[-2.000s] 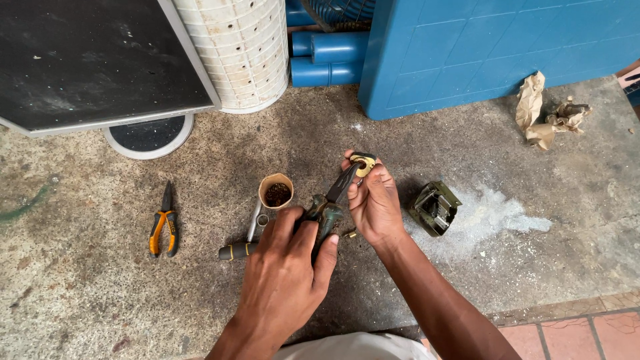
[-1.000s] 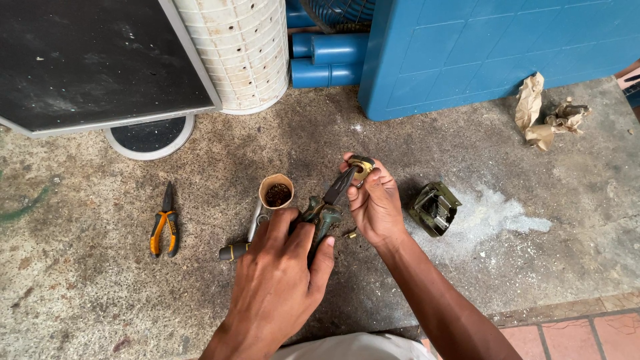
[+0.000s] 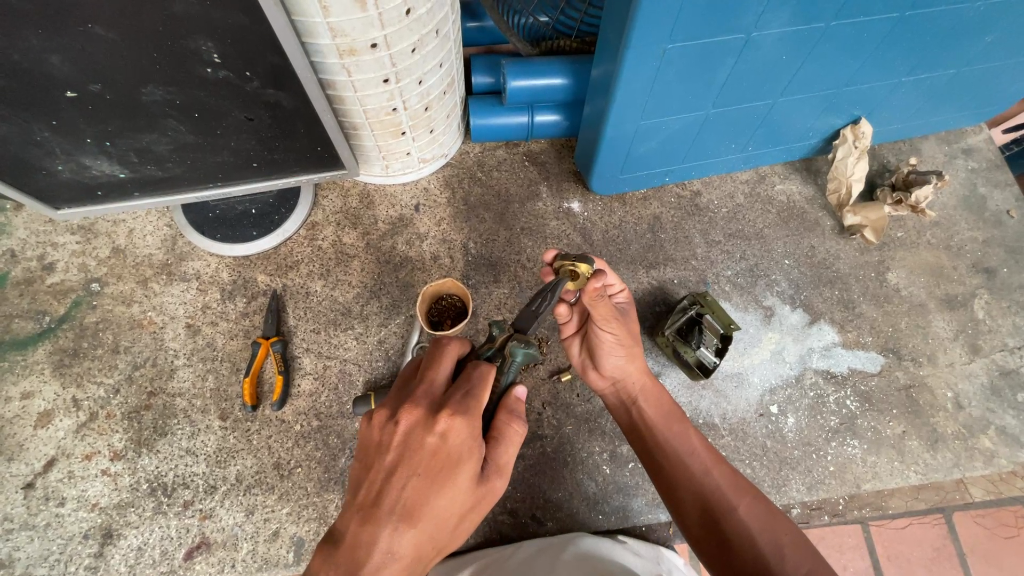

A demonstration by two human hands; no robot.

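Note:
My left hand [image 3: 436, 448] is closed round the dark green handles of a pair of long-nose pliers [image 3: 538, 308]. Their tips meet a small round brass and dark metal part [image 3: 574, 270], which the fingers of my right hand [image 3: 604, 328] pinch. A thin ring hangs by those fingers. Left of the pliers stands a paper cup [image 3: 445, 306] with small brass-coloured and dark bits in it. Part of a dark handle [image 3: 368, 402] and a silver metal tool show beside my left hand, mostly hidden. A little brass piece [image 3: 565, 375] lies below my right hand.
Orange and black long-nose pliers [image 3: 266, 352] lie at left. An open green metal case [image 3: 698, 336] stands at right beside pale powder [image 3: 788, 352]. Farther back are a monitor [image 3: 160, 96], a white perforated cylinder [image 3: 384, 88], blue pipes [image 3: 544, 80], a blue panel [image 3: 720, 88] and crumpled brown paper [image 3: 856, 176].
The round part has turned in my right fingers, and its brass face shows more than a second ago. Both hands have stayed in nearly the same place.

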